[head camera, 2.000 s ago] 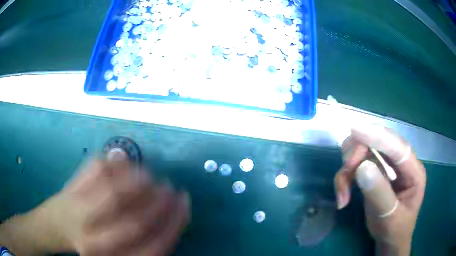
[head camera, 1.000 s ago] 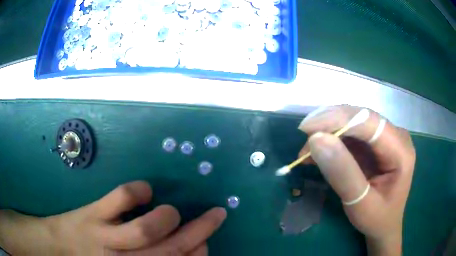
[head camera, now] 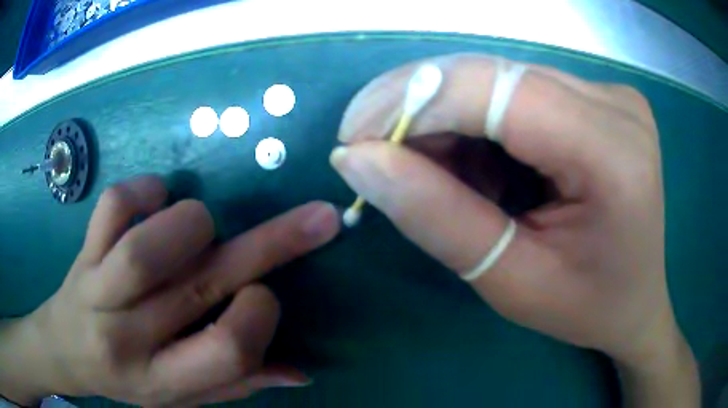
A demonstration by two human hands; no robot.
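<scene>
My right hand [head camera: 543, 191], with whitish finger cots on thumb and index finger, pinches a yellow cotton swab [head camera: 402, 127]. The swab's lower white tip is right beside the tip of my left index finger, seeming to touch it. My left hand [head camera: 168, 287] is bare, over the bench, with its index finger stretched out and the other fingers curled. No held part shows in it; whether a disc lies under the fingertip is hidden. Several small round discs [head camera: 271, 153] lie loose beyond my hands; most glare white, the nearest shows a centre dot.
A black perforated ring part [head camera: 69, 162] with a metallic centre and pin stands at the left of the green bench [head camera: 383, 351]. A blue tray [head camera: 30, 46] heaped with discs is cut off at the top left. A glaring pale rail [head camera: 319, 17] runs behind the bench edge.
The view has moved closer and to the right, so the tray is mostly out of view. The swab tip has come to my left index fingertip. The separate disc and the grey bracket no longer show.
</scene>
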